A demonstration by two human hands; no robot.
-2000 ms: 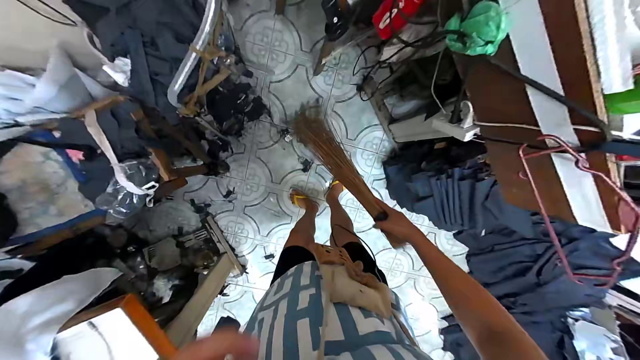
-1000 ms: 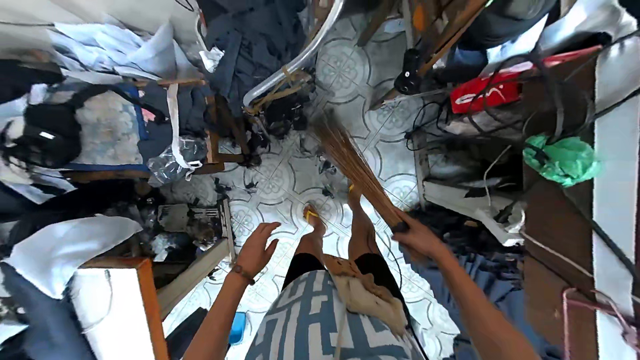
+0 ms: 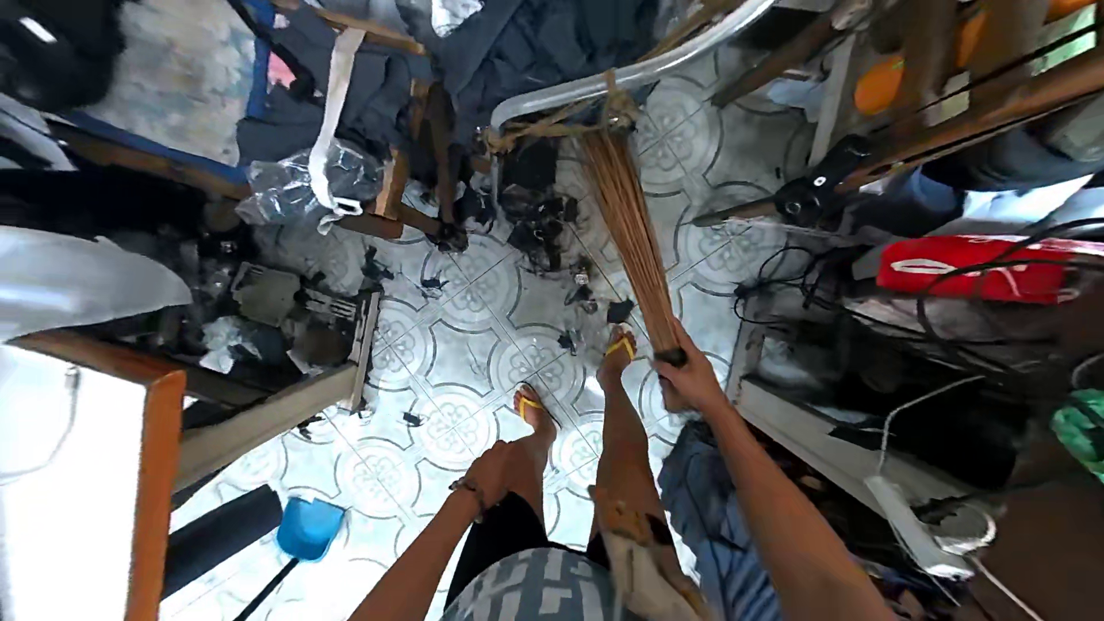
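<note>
A stick broom [image 3: 634,233] of thin brown ribs is gripped at its dark-bound end by my right hand [image 3: 690,375]. Its far end reaches to the patterned tile floor [image 3: 470,293] below a curved metal tube [image 3: 595,86]. Dark fabric scraps [image 3: 539,228] lie in a heap just left of the broom, with smaller bits scattered nearby. My left hand [image 3: 500,470] rests by my left knee, its fingers partly hidden; whether it touches the leg I cannot tell. A blue dustpan [image 3: 310,528] with a dark handle lies on the floor at the lower left.
A wooden bench frame [image 3: 267,414] and cluttered shelf stand at left. Dark cloth [image 3: 543,43] is piled at the top. To the right are tangled black cables [image 3: 940,328], a red bag [image 3: 975,269], a white power strip [image 3: 918,526] and a wooden frame [image 3: 975,129].
The broom's far end has moved to below the curved metal tube. My left hand, raised with fingers spread a second ago, has come down by my knee. The view has shifted.
</note>
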